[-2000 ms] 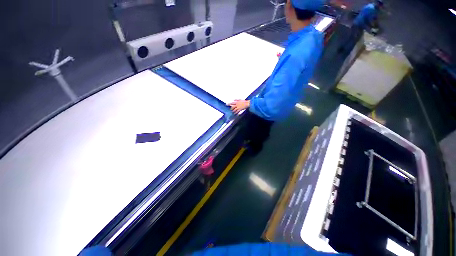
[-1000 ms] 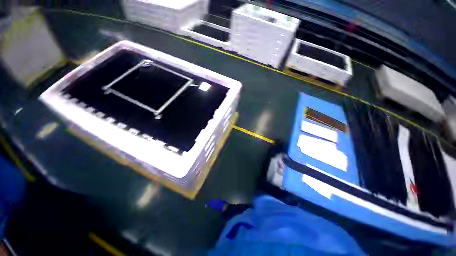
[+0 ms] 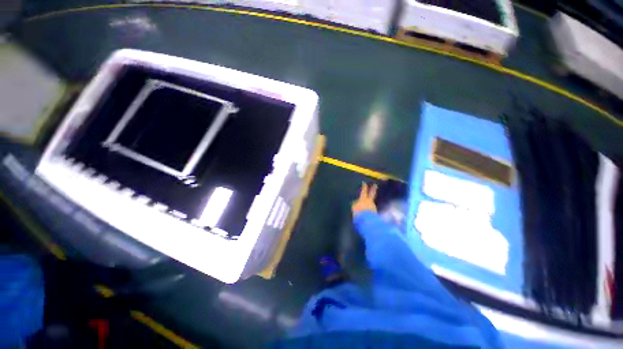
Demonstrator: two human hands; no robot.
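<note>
My right hand (image 3: 365, 199) is small and blurred near the centre, at the end of a blue sleeve. Its fingers point away and look apart, with nothing visible in them. It is just left of the blue-covered table (image 3: 468, 126). White paper sheets (image 3: 461, 235) and a yellow-edged dark grid sheet (image 3: 473, 161) lie on the table. Bundles of black strips (image 3: 557, 218) lie at its right. To the left, a glossy black panel (image 3: 256, 136) lies in a white foam tray (image 3: 311, 112), with a thin white frame (image 3: 205, 140) on it. My left hand is not visible.
The tray stands on a wooden pallet (image 3: 315, 160) on the green floor. A dark object (image 3: 389, 194) is beside the table's left edge. More white trays (image 3: 458, 27) stand beyond a yellow line. Blue clothing (image 3: 20, 296) shows at the left edge; whose is unclear.
The view has swung from the conveyor and another worker to the tray and table, then moved closer to them. My right hand has come into view beside the table.
</note>
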